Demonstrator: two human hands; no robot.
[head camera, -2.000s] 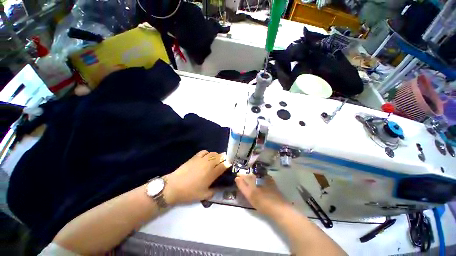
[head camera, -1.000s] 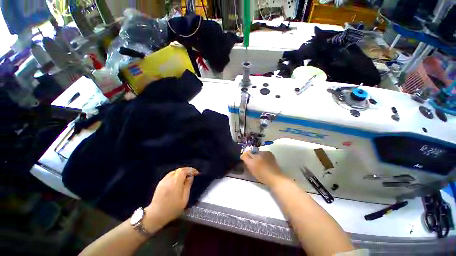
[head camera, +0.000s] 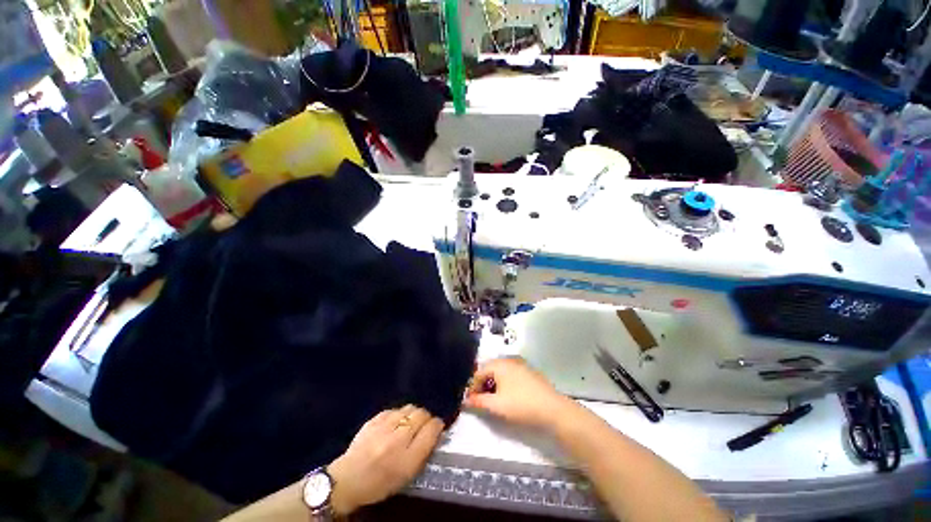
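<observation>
The dark garment piece (head camera: 276, 326) lies spread on the machine bed left of the needle, its right edge running down from the presser foot (head camera: 482, 322). My left hand (head camera: 393, 449), with a watch at the wrist, rests on the garment's lower right edge, fingers on the cloth. My right hand (head camera: 516, 394) pinches the garment's right edge just below and in front of the presser foot. The white lockstitch machine (head camera: 602, 280) stands behind and right of my hands. Whether the cloth is under the foot cannot be told.
Thread snips (head camera: 631, 385) and a small black tool (head camera: 769, 427) lie below the machine arm. A bundle of black cord or scissors (head camera: 875, 430) lies at far right. A yellow box (head camera: 286, 158) stands behind the garment. A pink basket (head camera: 832, 153) and dark cloth (head camera: 653, 127) are behind the machine.
My right hand has moved from the needle area down toward the table's front edge, pinching the cloth. My left hand first slid back off the needle area, then moved right, nearer my right hand.
</observation>
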